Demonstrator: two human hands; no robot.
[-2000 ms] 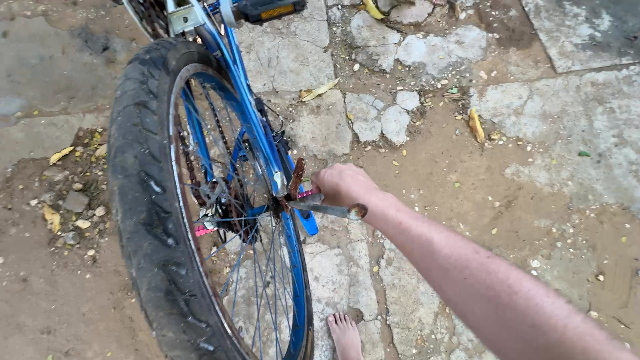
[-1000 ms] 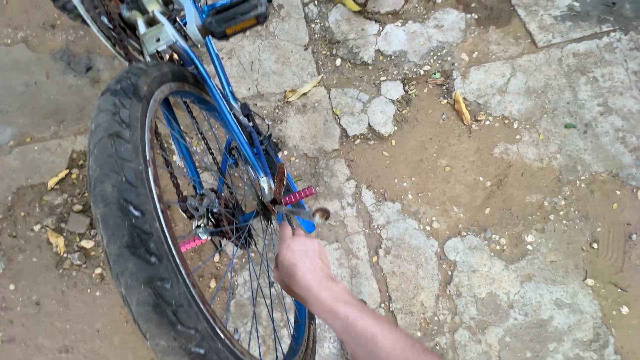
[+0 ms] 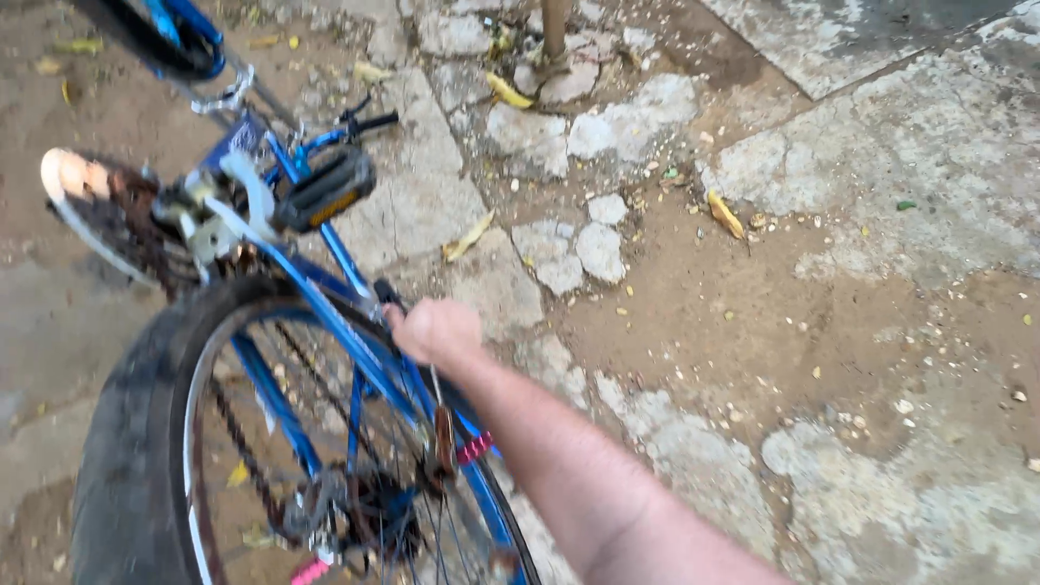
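Note:
A blue bicycle, apparently upturned, fills the left side. Its rear wheel's black tyre [image 3: 134,455] is nearest me, with the sprockets [image 3: 382,520] and a rusty chain [image 3: 244,447] inside its outline. My right hand [image 3: 439,329] is at the blue frame tubes beside the wheel, its fingertips at a small black part [image 3: 392,294], perhaps a brake pad. The far fingers are hidden, so its hold is unclear. Below the hand, a thin metal piece leads to a rusty lever-like part [image 3: 444,439] at the axle, beside a pink ribbed peg [image 3: 474,448]. My left hand is out of view.
A black pedal [image 3: 329,191] sticks out beyond my hand, with the handlebar grip [image 3: 378,123] farther off. The front wheel [image 3: 154,41] is at upper left. Broken paving [image 3: 601,252], sand and fallen leaves surround the bicycle. A thin post [image 3: 554,28] stands at the top.
My right hand has moved from the axle area, beside the pink peg, up along the frame to the small black part. The view has shifted, bringing in the handlebar and front wheel.

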